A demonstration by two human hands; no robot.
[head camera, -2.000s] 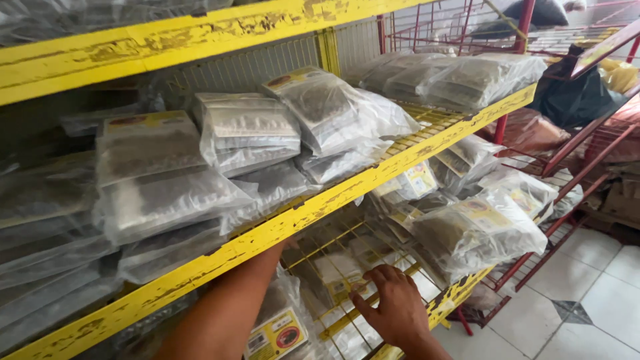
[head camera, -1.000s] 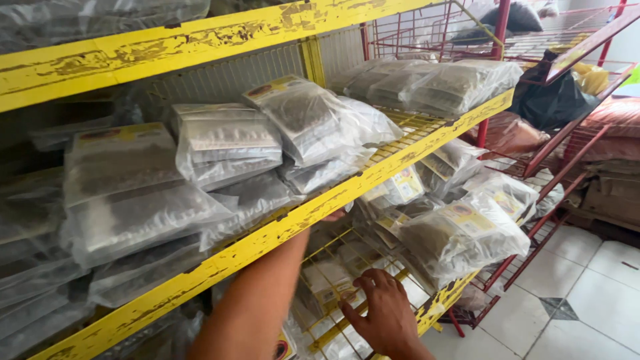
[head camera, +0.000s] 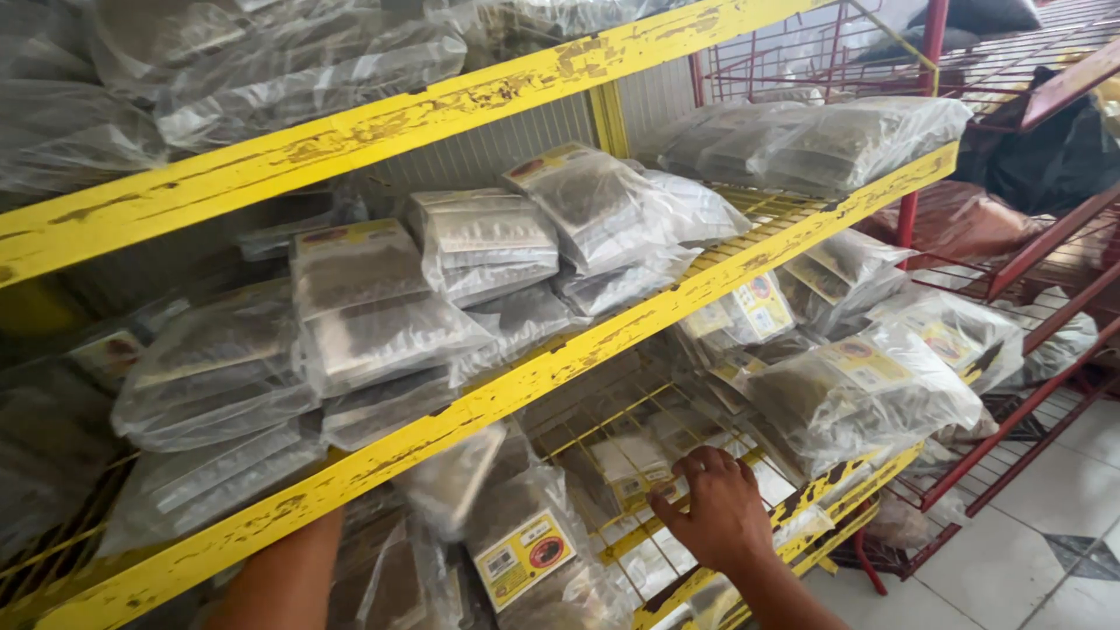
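My right hand (head camera: 722,507) rests with fingers apart on the yellow wire shelf (head camera: 612,429), near its front edge, holding nothing. My left forearm reaches under the yellow beam (head camera: 525,376) of the shelf above, and that hand is hidden behind it. Close to the forearm, a clear plastic packet (head camera: 455,477) stands tilted and blurred beside a labelled packet (head camera: 529,551) with a yellow and red label. A filled plastic bag of packets (head camera: 866,394) lies to the right of my right hand.
Bagged packets (head camera: 376,306) are piled on the middle shelf, with more bags (head camera: 306,70) on the top one. A long bag (head camera: 814,140) lies at the far end. Red wire racks (head camera: 997,507) stand at right above the tiled floor (head camera: 989,551).
My left forearm has moved left beneath the beam. A tilted packet now shows beside the labelled one. My right hand remains on the lower shelf.
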